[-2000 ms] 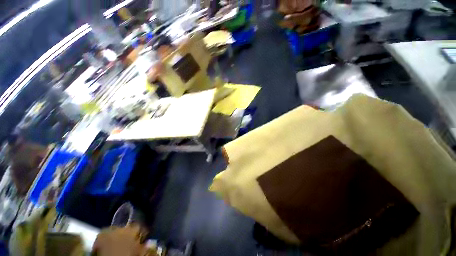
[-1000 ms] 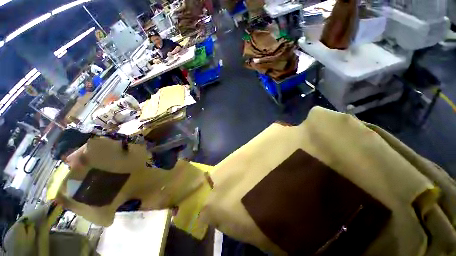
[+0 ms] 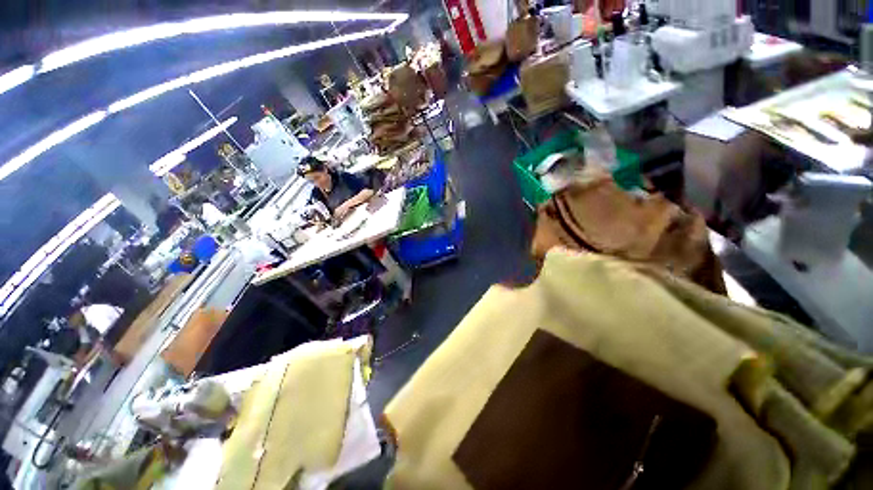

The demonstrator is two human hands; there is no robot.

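Observation:
A thick folded stack of beige panels fills the lower right, close in front of me. A large dark-brown square lies on its top panel, with a thin light zip line and small pull near its right part. More folded layers show at the stack's right side. Neither of my hands can be seen; what carries the stack is hidden beneath it or out of the picture. Another pile of yellow panels with thin dark lines lies at the lower left, with a white sheet at its edge.
A person sits at a white table ahead left, beside blue bins. A green bin and brown panels stand just beyond the stack. White machine tables line the right. Dark floor runs between.
The view has moved forward along the aisle. The other beige panel with a brown square at the left has left view. The green bin and brown panels are now nearer. The stack stays in front of me.

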